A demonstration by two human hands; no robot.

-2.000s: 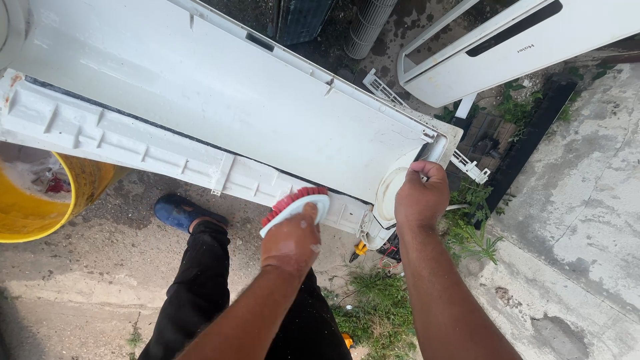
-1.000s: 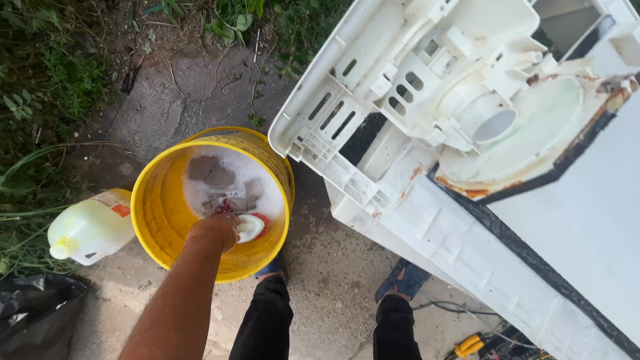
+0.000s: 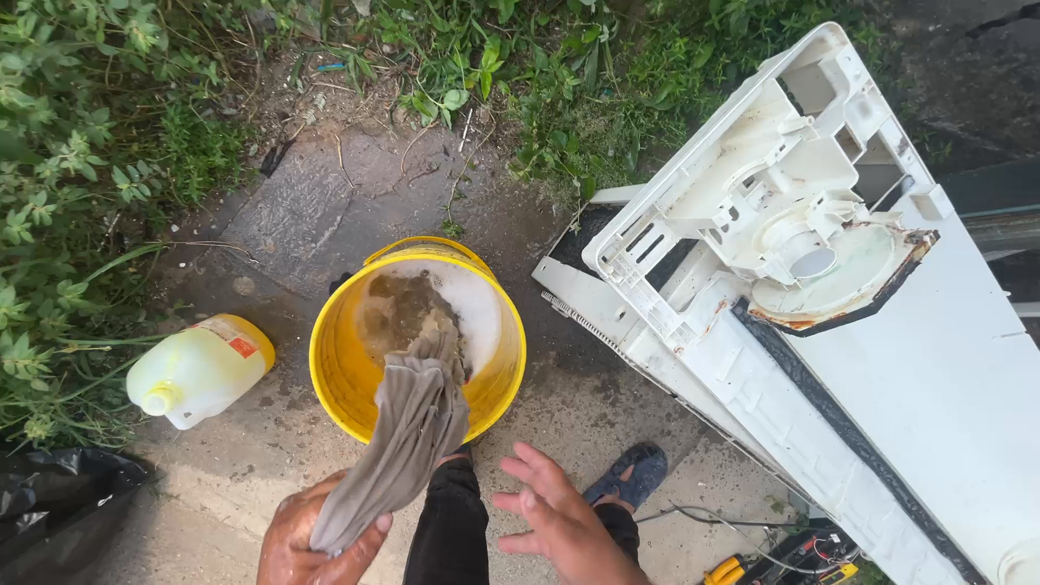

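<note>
My left hand grips the end of a wet grey cloth, whose other end hangs down into the soapy water of a yellow bucket. Fingers spread, my right hand is below and right of the bucket, touching nothing. White suds and murky water fill part of the bucket. To the right lies a white plastic appliance casing, with a round opening, vent slots and a rusty-edged, dark-rimmed disc part. The red brush seen earlier cannot be made out.
A plastic jug of yellowish liquid lies on the ground left of the bucket. A black plastic bag is at the lower left. Green plants line the left and top. Cables and yellow-handled tools lie at the bottom right.
The view has swung from the casing to the bucket. A hand was in the bucket beside the brush one second ago; now the cloth is partly lifted out, held in my left hand. My right hand has come into view.
</note>
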